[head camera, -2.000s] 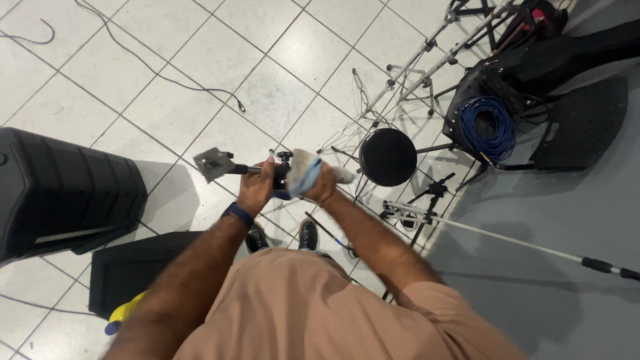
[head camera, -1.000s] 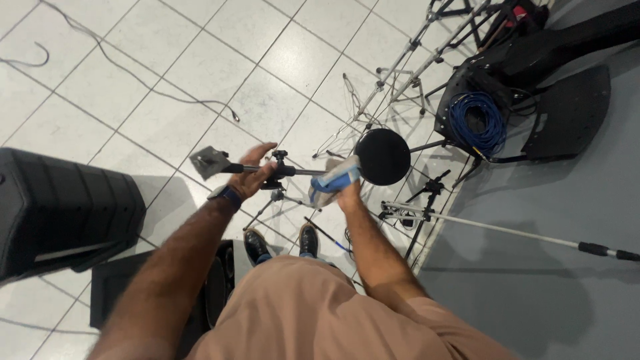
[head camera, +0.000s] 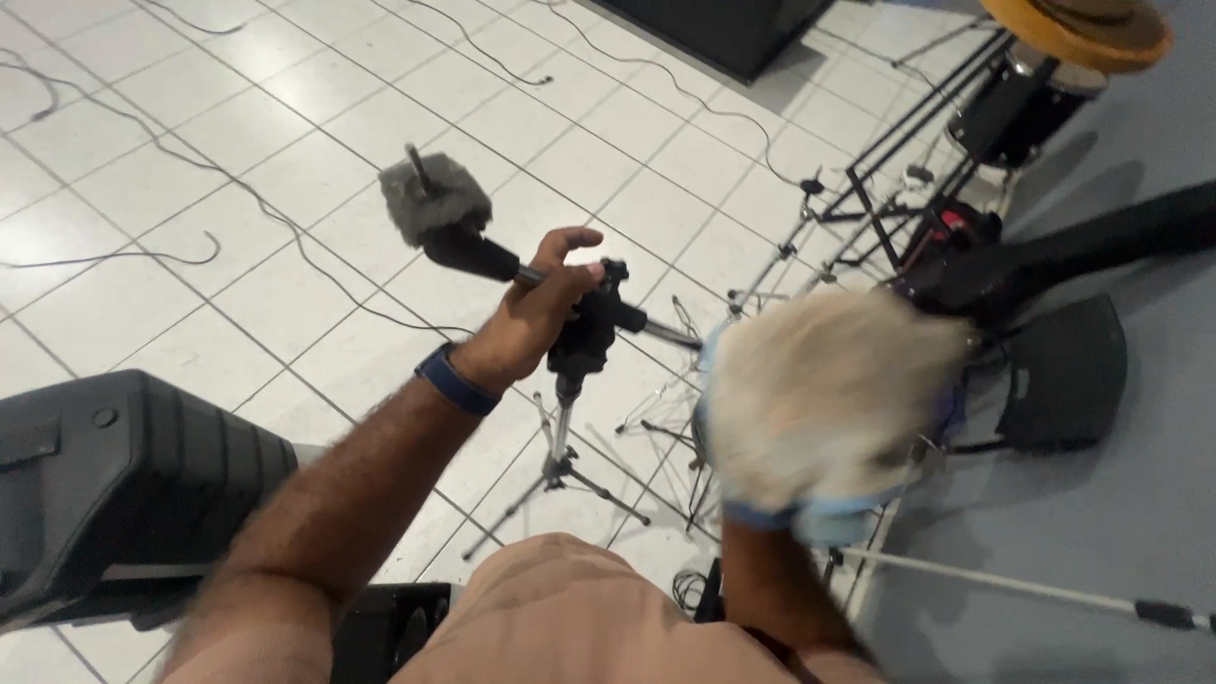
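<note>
My left hand (head camera: 543, 309) grips the black clutch and boom of a microphone stand (head camera: 591, 328), thumb by the knob, forefinger partly lifted. At the boom's left end, a dark counterweight (head camera: 470, 252) bears a grey fluffy piece (head camera: 435, 198) with a short rod on it. The stand's pole runs down to a tripod base on the floor. A beige and light-blue cloth (head camera: 826, 399), blurred, covers my right hand, whose fingers are hidden; only the forearm shows below it. The boom's right part passes behind the cloth's edge.
Black loudspeakers (head camera: 199, 475) stand at lower left. Cables (head camera: 294, 233) lie across the tiled floor. Metal stands (head camera: 807, 218), a drum (head camera: 1031, 109) and a black chair (head camera: 1069, 380) are at right. A light pole (head camera: 997, 575) crosses the lower right.
The cloth has been lifted nearer the camera and now hides my right hand. My left hand stays at the stand's clutch. The view has shifted, bringing a drum into sight.
</note>
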